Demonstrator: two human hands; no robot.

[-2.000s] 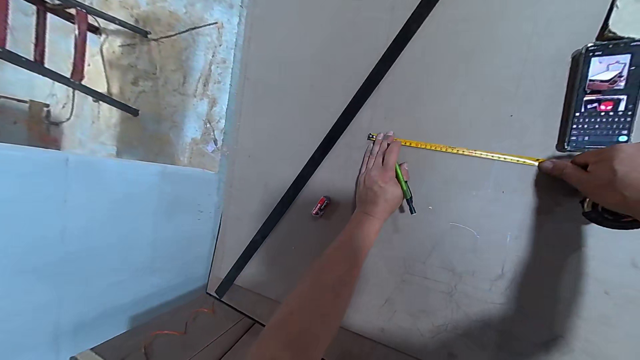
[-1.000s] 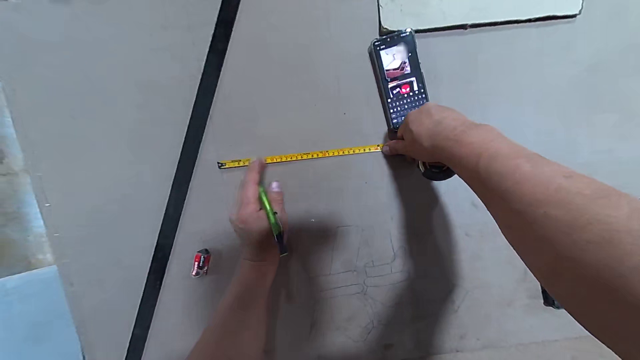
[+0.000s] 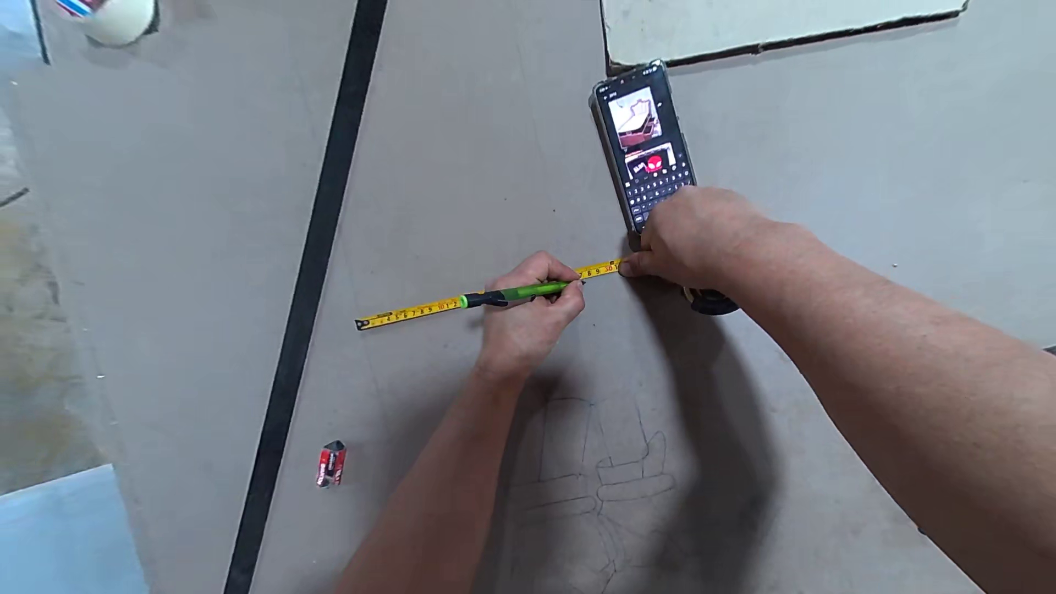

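My left hand (image 3: 532, 318) grips a green and black pen (image 3: 528, 292), its tip at the lower edge of a yellow tape measure blade (image 3: 412, 313). The blade lies extended across the grey-brown surface, its hooked end to the left. My right hand (image 3: 681, 239) pinches the blade near its right end. The black tape case (image 3: 710, 302) shows partly below that hand, and the rest is hidden. A smartphone (image 3: 646, 140) with a lit screen lies just beyond my right hand. Line drawings (image 3: 635, 487) mark the surface nearer to me.
A black strip (image 3: 318, 247) runs slantwise left of the blade. A small red and black wrapped item (image 3: 332, 464) lies beside it. A pale board (image 3: 775, 25) lies at the top right, and a white round object (image 3: 120, 18) sits at the top left. A light blue surface (image 3: 66, 536) shows lower left.
My left hand has moved right along the blade, and the pen has turned so its tip is at the blade's edge. My right hand stays at the blade's right end. The view has shifted greatly.
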